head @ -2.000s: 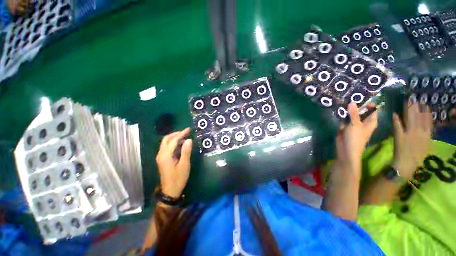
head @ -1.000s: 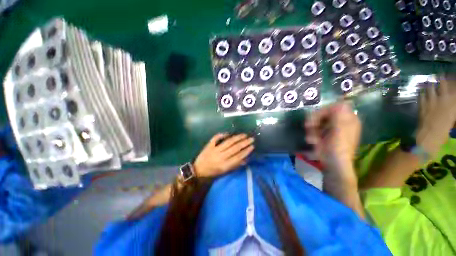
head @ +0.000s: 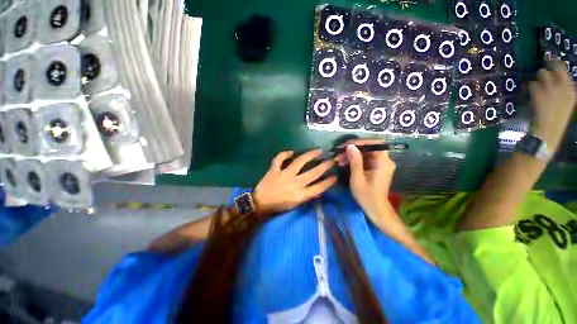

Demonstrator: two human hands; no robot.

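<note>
My right hand [head: 372, 172] grips a slim black pen-like tool, likely tweezers [head: 386, 147], with its lighter-marked end to the right and its other end near my left fingertips. My left hand [head: 296, 183] lies palm down at the bench's near edge, fingers spread; dark gaps show between them, and what lies beneath is hidden. A dark finely dotted sheet [head: 433, 172] lies right of my right hand. Just beyond my hands, a clear film-covered tray [head: 379, 93] holds rows of black rounded squares with white rings.
A leaning stack of white blister trays [head: 63, 73] stands at left. A loose black rounded piece [head: 254, 38] lies on the green bench [head: 218, 95]. A second ringed tray [head: 487, 62] touches the first at right. A neighbour's hand [head: 550, 95] is at far right, above a yellow-green sleeve.
My right hand has come leftward from the right-hand tray to beside my left hand. My left hand has moved right to the near edge. The view has shifted nearer the bench edge.
</note>
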